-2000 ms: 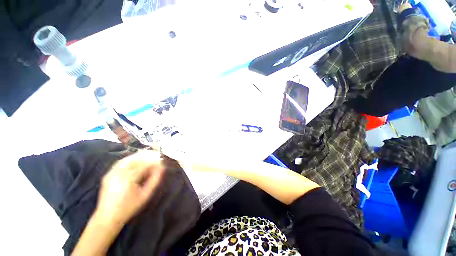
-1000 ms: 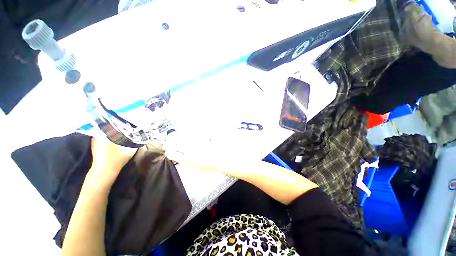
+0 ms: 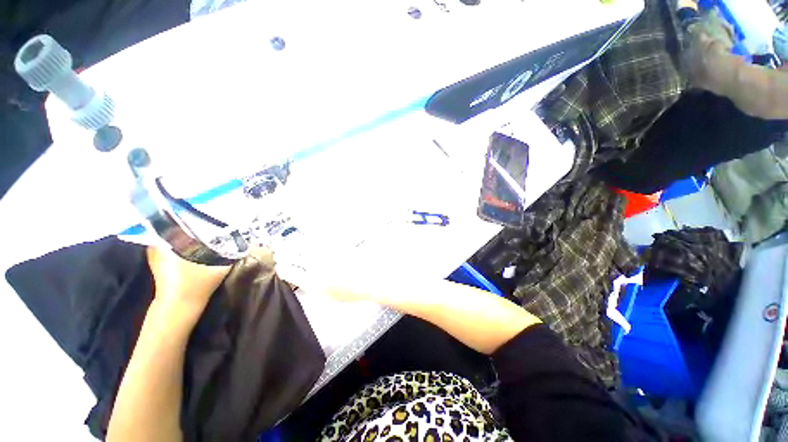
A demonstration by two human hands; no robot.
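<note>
A dark garment piece (image 3: 251,345) lies on the white table in front of me, its top edge at the presser foot and needle area (image 3: 259,242) of the white sewing machine (image 3: 346,60). My left hand (image 3: 186,276) rests on the cloth beside the curved metal arm (image 3: 194,246); its fingers are mostly hidden under that arm. My right hand (image 3: 315,272) lies at the cloth's right edge near the needle area; it is washed out by glare, so its fingers and grip are unclear.
A smartphone (image 3: 504,179) and small thread snips (image 3: 429,218) lie right on the table. Brown-green plaid garments (image 3: 570,259) heap at right, near a blue bin (image 3: 648,345). Another person's arm (image 3: 743,82) reaches in at upper right. A printed ruler (image 3: 359,345) runs along the front edge.
My left hand has moved from on top of the cloth near its middle up to the curved metal arm. The cloth has spread out flatter below the needle area. My right hand stays near the needle.
</note>
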